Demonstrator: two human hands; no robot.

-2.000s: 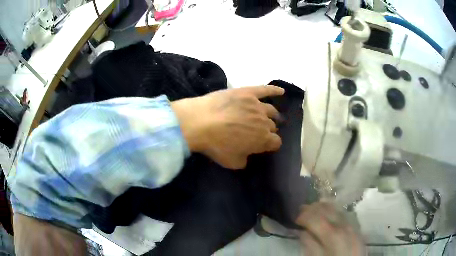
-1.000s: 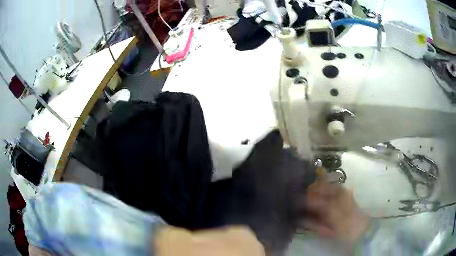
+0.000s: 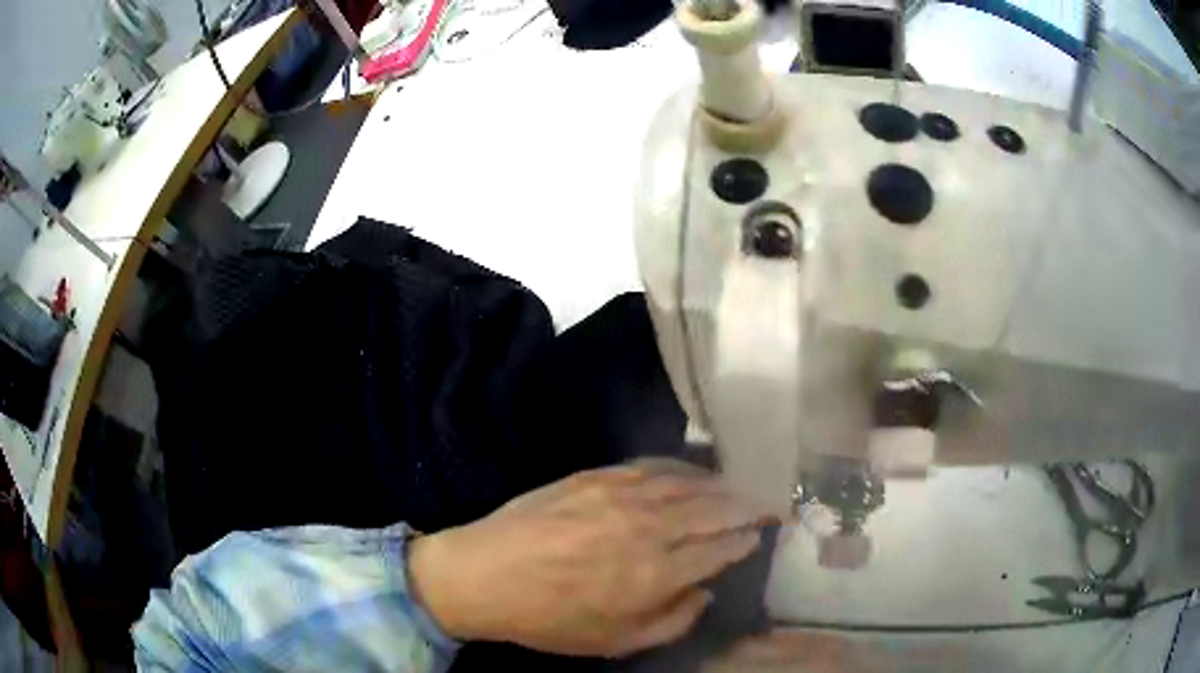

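Observation:
A large dark cloth heap [image 3: 355,381] lies left of the sewing machine [image 3: 842,263]. A smooth black fabric piece [image 3: 619,375] runs to the machine head's front end. My left hand [image 3: 579,559] lies palm down on the cloth, fingers extended toward the needle area; no grip on the cloth shows. My right hand [image 3: 790,651] is blurred and mostly cut off by the bottom edge, near the fabric's right border; its fingers cannot be made out. The presser foot area [image 3: 842,500] shows right of my left fingertips. The needle's contact with the fabric cannot be made out.
Scissors [image 3: 1112,506] and dark thread snips [image 3: 1086,598] lie on the bed at right. A control display [image 3: 853,37] stands behind the head. A pink-edged object [image 3: 401,53] is at the table's far end. Another table with a wooden edge [image 3: 158,197] curves along the left.
The camera view has shifted. My left hand has come onto the cloth close to the needle area. My right hand has moved down, mostly out of the picture. The cloth is spread differently.

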